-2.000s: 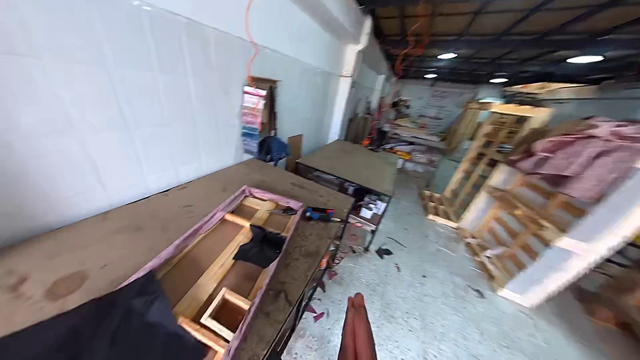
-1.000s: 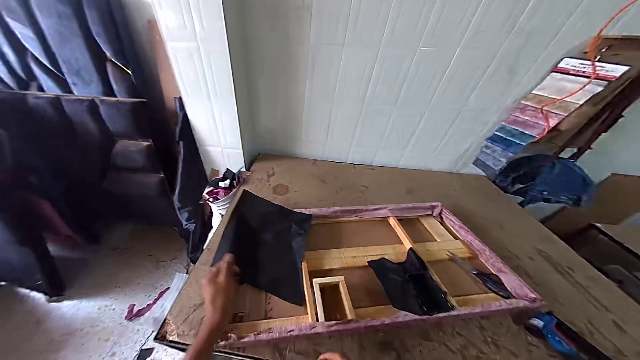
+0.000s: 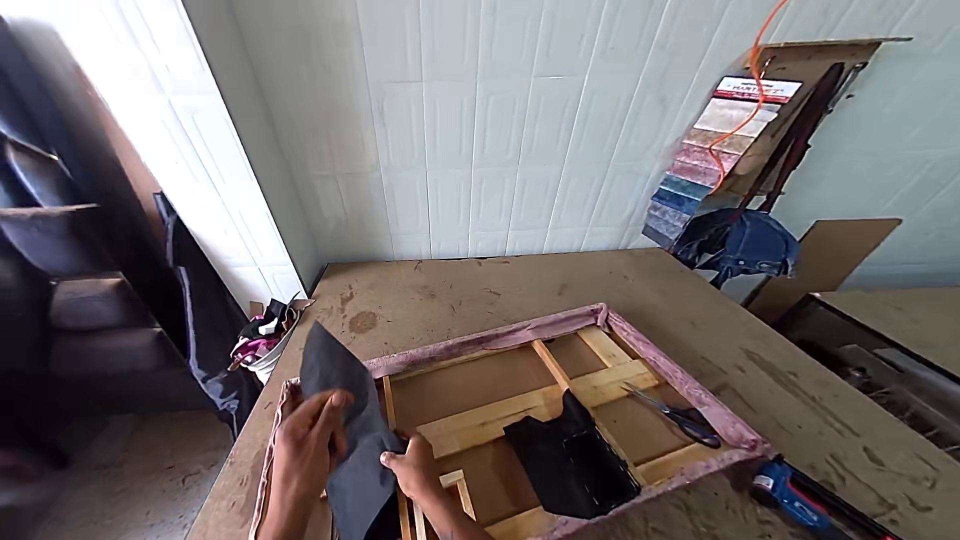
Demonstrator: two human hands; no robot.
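A piece of black fabric [image 3: 349,442] is held up over the left end of a wooden frame [image 3: 487,416] edged in pink fabric. My left hand [image 3: 311,442] is at the sheet's left side, its fingers bent against it. On the sheet's right edge, my right hand [image 3: 412,461] pinches the cloth between thumb and fingers. Another black fabric piece [image 3: 574,465] lies over the frame's slats near its front rail. Scissors [image 3: 679,416] rest at the frame's right end. A blue and black power tool [image 3: 799,495] lies on the table beyond the near right corner.
The frame lies on a brown worktable [image 3: 465,289] against a white panelled wall. A bucket of scraps [image 3: 266,349] stands by its left edge. Fabric swatches [image 3: 716,150], an orange cord [image 3: 757,82] and a denim garment [image 3: 742,244] hang at right. Dark upholstered pieces [image 3: 97,315] stand at left.
The black sheet, spread over the frame's left end a second ago, is now lifted and tilted up. My right hand has come onto it. The view has swung from the room to the table.
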